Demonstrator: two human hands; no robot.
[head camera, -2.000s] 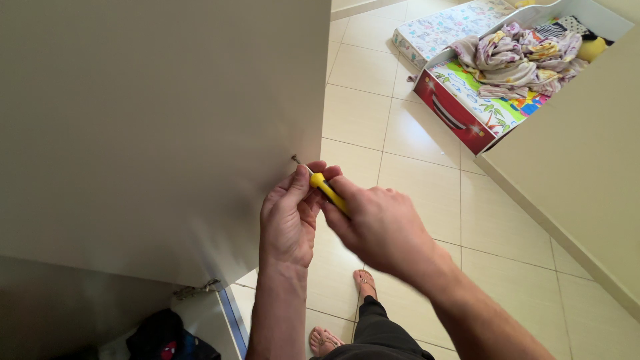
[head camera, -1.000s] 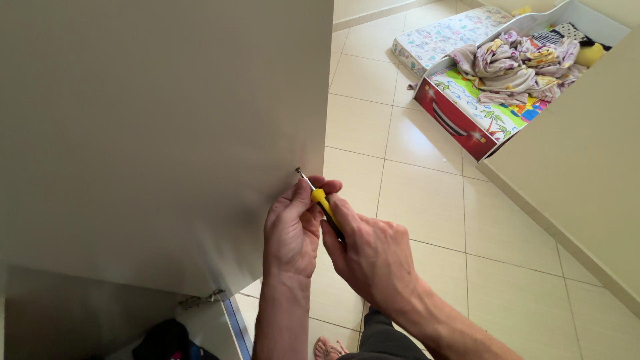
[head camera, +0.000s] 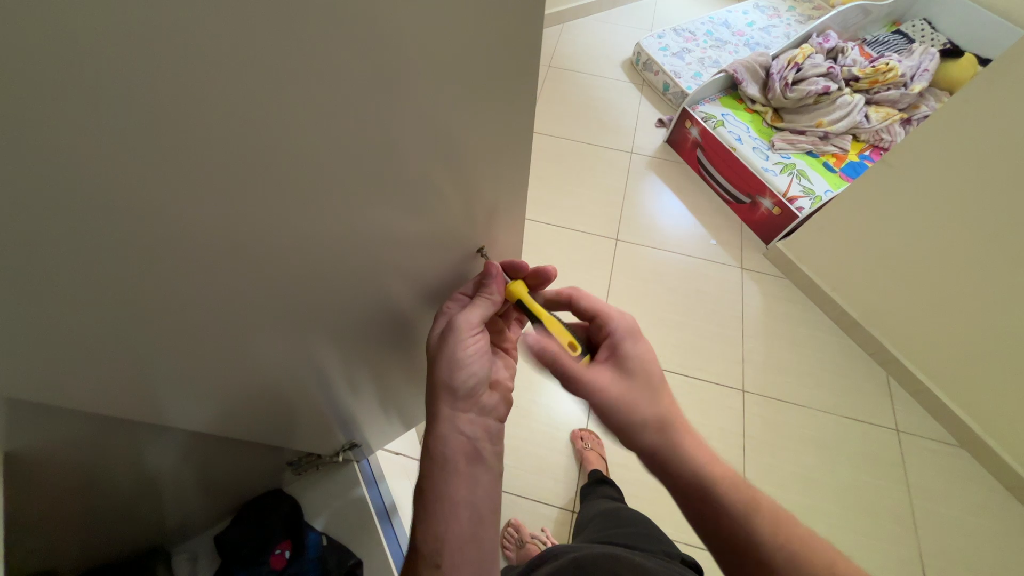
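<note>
A yellow and black screwdriver (head camera: 552, 320) points up and left at a small screw (head camera: 482, 251) that stands out from a grey cabinet door (head camera: 264, 176), close to the door's edge. The thumb and fingers of my left hand (head camera: 476, 344) close around the screwdriver's shaft just below the screw and hide most of the shaft. Around the lower end of the handle is my right hand (head camera: 616, 352), slightly blurred, its fingers loosely curved with the thumb and index finger apart; whether it touches the handle is hard to tell.
Below the door, a metal hinge (head camera: 324, 458) and dark clothing (head camera: 276, 536) show inside the cabinet. Beyond the tiled floor (head camera: 688, 320) are a red child's bed (head camera: 732, 180) with a crumpled blanket (head camera: 840, 88) and a mattress (head camera: 704, 48). A wall (head camera: 920, 264) rises at right.
My right hand's fingers, closed around the screwdriver handle in both earlier frames, have loosened and spread. My left hand stays at the shaft by the screw.
</note>
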